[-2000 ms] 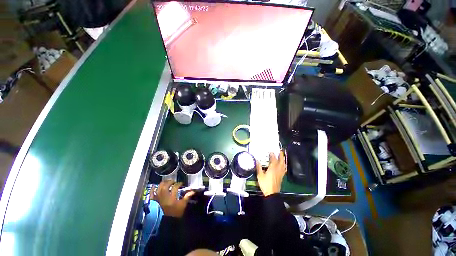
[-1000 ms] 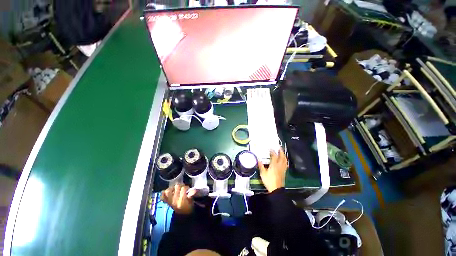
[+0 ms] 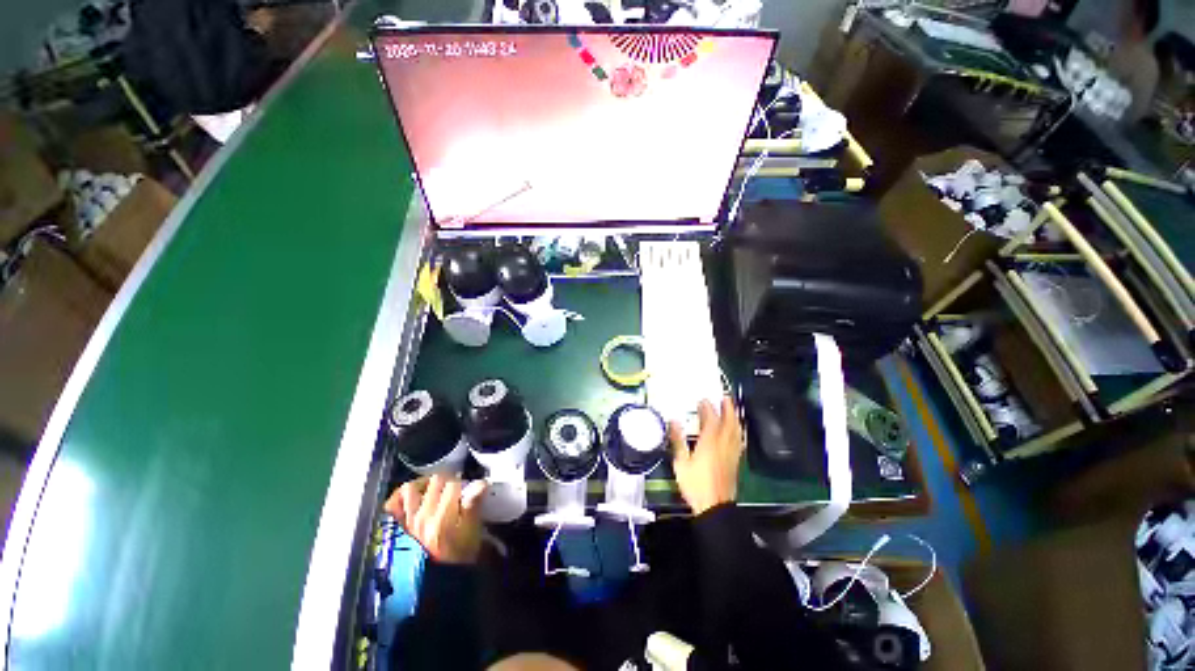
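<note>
Four white-and-black security cameras stand in a row at the bench front: the far-left one [image 3: 427, 430], a second [image 3: 498, 425], a third [image 3: 569, 452] and a fourth [image 3: 634, 452] with a pale face. The second leans, and its round white base shows. My left hand [image 3: 440, 517] has curled fingers at the bases of the two left cameras; whether it grips one is hidden. My right hand [image 3: 709, 454] rests with spread fingers on the near end of the white keyboard [image 3: 679, 328]. The monitor [image 3: 583, 125] shows a pinkish picture with a fan pattern at its top.
Two more cameras [image 3: 524, 291] stand behind the row. A yellow tape roll [image 3: 623, 361] lies left of the keyboard. A black label printer [image 3: 826, 275] with a white label strip [image 3: 832, 420] stands at right. The green conveyor [image 3: 236, 328] runs at left; a camera carton [image 3: 950, 616] sits lower right.
The monitor's striped patch at lower right is gone; a fan pattern and coloured marks show at its top. The two left cameras have shifted and tilted. My left hand has moved slightly left.
</note>
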